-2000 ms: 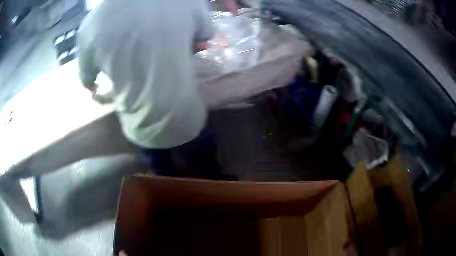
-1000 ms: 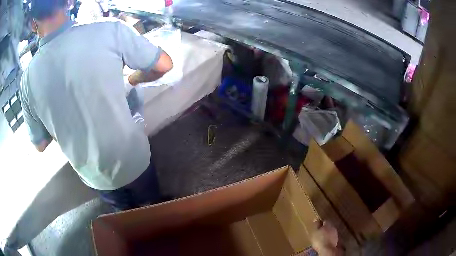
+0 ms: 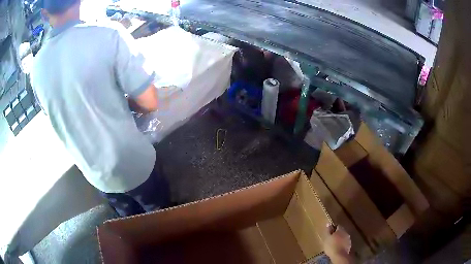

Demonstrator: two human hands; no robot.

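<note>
A long open empty carton lies across the bottom of the view, its near side cut off by the frame edge. Bare brown cardboard shows inside, with a lower flap panel at its right part. My right hand is bare and grips the top edge of the carton's right end, fingers over the rim. My left hand is not in view.
Another open carton stands to the right. A person stands ahead at a cloth-draped table. A dark metal-framed bench holds a white roll beneath. Tall brown cartons rise at the right edge.
Since two seconds ago the view has turned right, the carton appears tilted, and my right hand has come into view on its rim. In the last second, the person's arm has drawn back from the table.
</note>
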